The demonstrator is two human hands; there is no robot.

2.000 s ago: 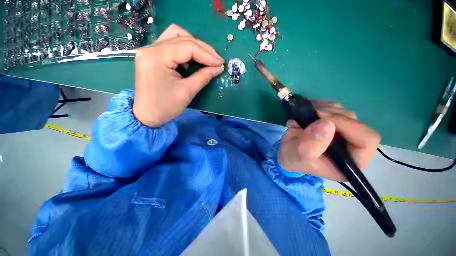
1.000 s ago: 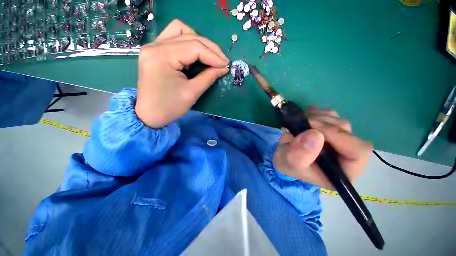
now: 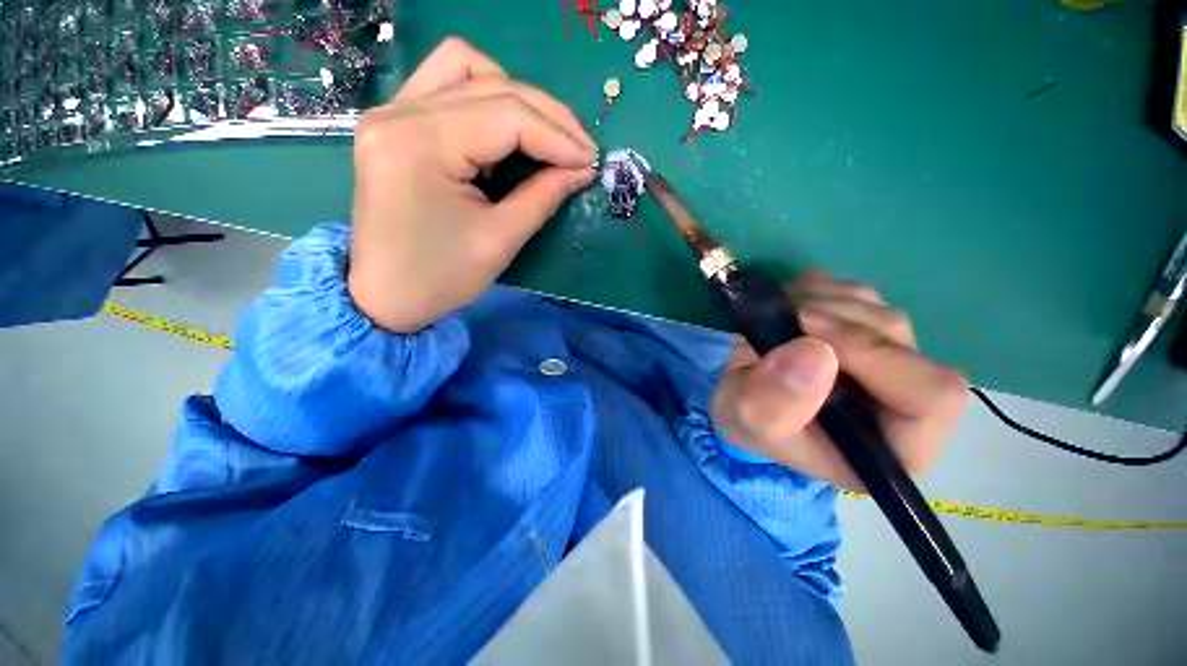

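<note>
A small dark circuit board (image 3: 624, 199) lies on the coin-sized white round pad (image 3: 616, 161) on the green mat. My left hand (image 3: 475, 182) is at the pad's left edge, thumb and forefinger pinched on a tiny part, likely a round leaded component, mostly hidden by the fingertips. My right hand (image 3: 846, 377) holds the soldering iron (image 3: 768, 310) by its black handle. The iron's tip is at the right side of the pad, by the board; whether it touches the board cannot be told. A thin reddish lead shows just below the board.
A pile of round leaded components (image 3: 712, 91) lies beyond the pad, with one apart (image 3: 612, 89) and red wires (image 3: 581, 16) behind. A clear blister tray (image 3: 169, 78) is at left. Tweezers (image 3: 1146, 332) and a dark-framed sponge holder (image 3: 1182, 78) are at right. The iron's cord (image 3: 1080, 453) hangs at the right.
The soldering iron in my right hand has moved left, its tip now at the pad. My left fingertips have moved slightly right to the pad's edge. The view has shifted slightly.
</note>
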